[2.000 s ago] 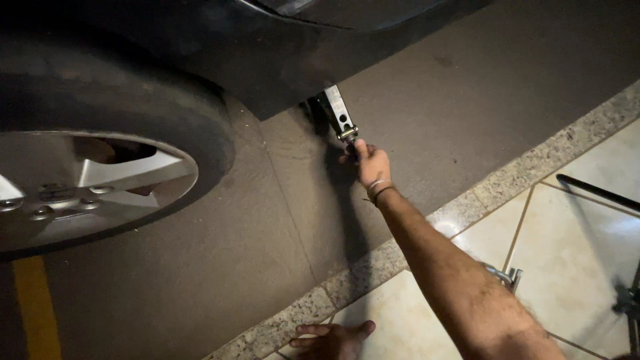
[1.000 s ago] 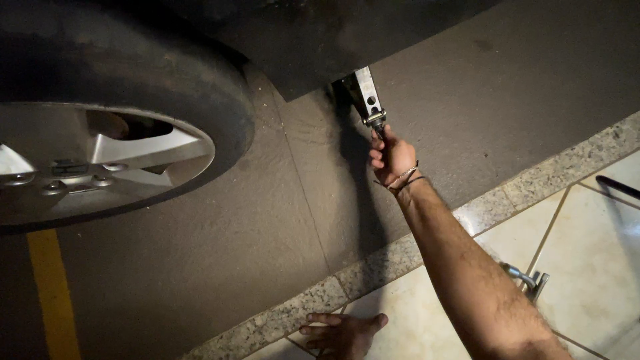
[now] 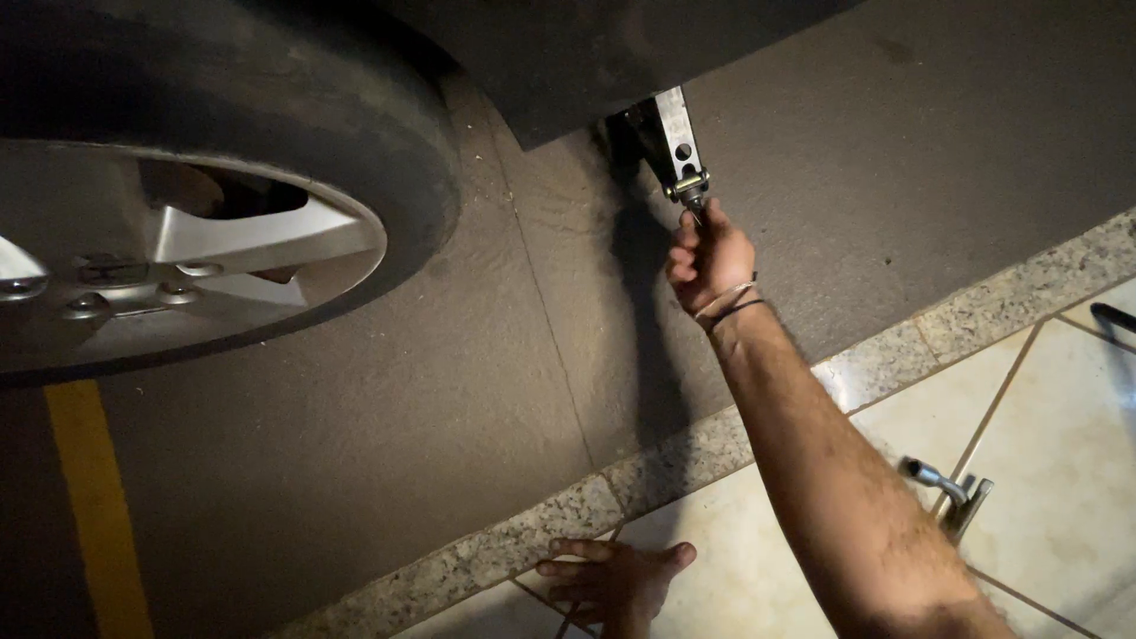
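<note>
A metal scissor jack (image 3: 676, 133) reaches out from beneath the dark sill of a car (image 3: 603, 62). My right hand (image 3: 714, 257), with thin bracelets at the wrist, has its fingers closed around the end of the jack's screw, just below the pivot (image 3: 689, 186). Down at the bottom, my left hand (image 3: 612, 577) rests with fingers spread on the light floor tiles beside the granite strip, holding nothing. The rear part of the jack is hidden in shadow under the car.
At the left stands a car wheel with a silver alloy rim (image 3: 346, 240) and black tire (image 3: 417, 169). A lug wrench (image 3: 954, 497) lies on the tiles right of my forearm. A granite strip (image 3: 568, 515) borders the dark pavement, which bears a yellow line (image 3: 98, 506).
The view has shifted, so the wheel and jack appear larger. My right hand stays at the jack's screw end, its fingers in a changed pose. My left hand remains on the tiles.
</note>
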